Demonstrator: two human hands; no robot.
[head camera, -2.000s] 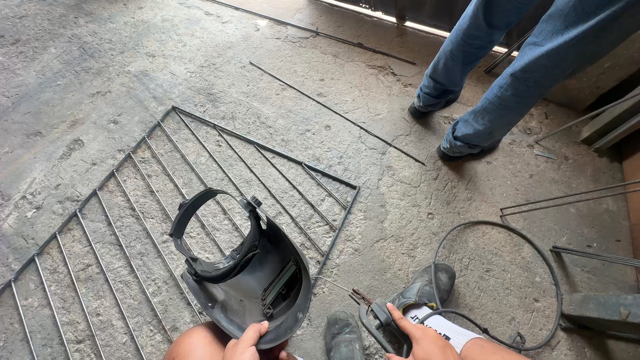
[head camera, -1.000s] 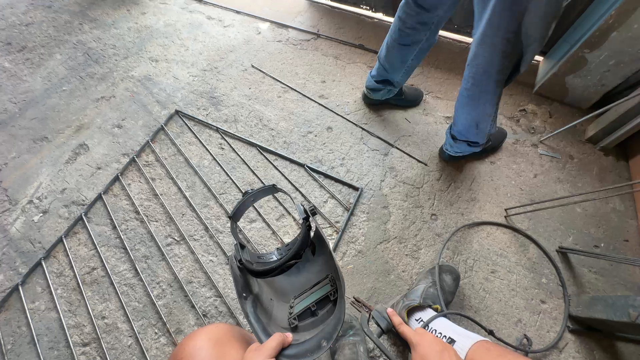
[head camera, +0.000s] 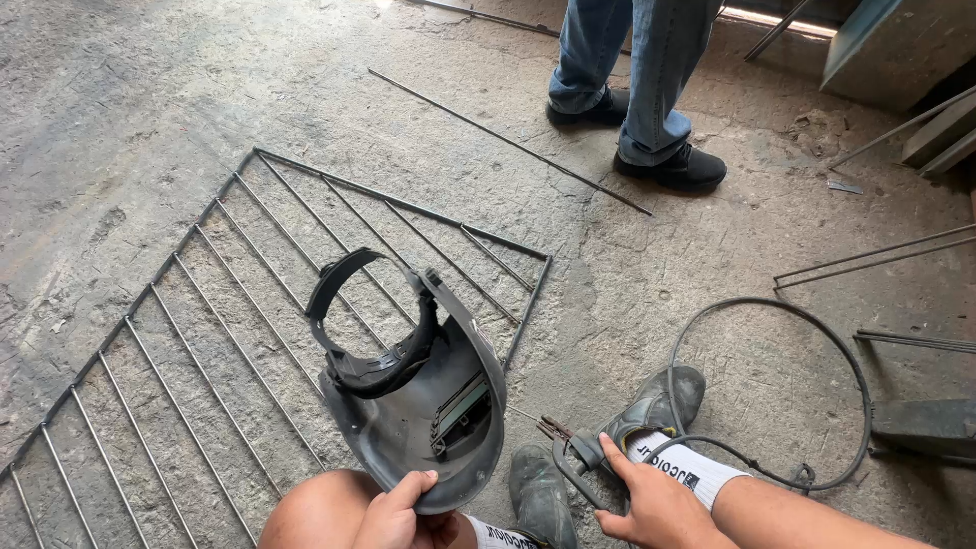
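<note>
My left hand (head camera: 404, 515) grips the lower rim of a black welding helmet (head camera: 381, 442), thumb on the inner side. The helmet's inside and its headband (head camera: 366, 366) face up, with the lens window visible. My right hand (head camera: 659, 496) is closed around the handle of an electrode holder (head camera: 583, 454), index finger laid along it. Its jaws hold a thin welding electrode (head camera: 522, 412), whose far end is hidden behind the helmet. Beneath and beyond the helmet, a welded steel bar grille (head camera: 177, 255) lies on the concrete floor.
A person in jeans (head camera: 656, 76) and black shoes stands beyond the grille, near a loose steel rod (head camera: 511, 141). A black cable (head camera: 858, 366) loops on the floor at right. Metal bars (head camera: 877, 255) and a metal block (head camera: 923, 427) lie along the right side.
The helmet in my left hand has shifted and tilted differently. The other person's feet have moved, and the legs are now turned another way.
</note>
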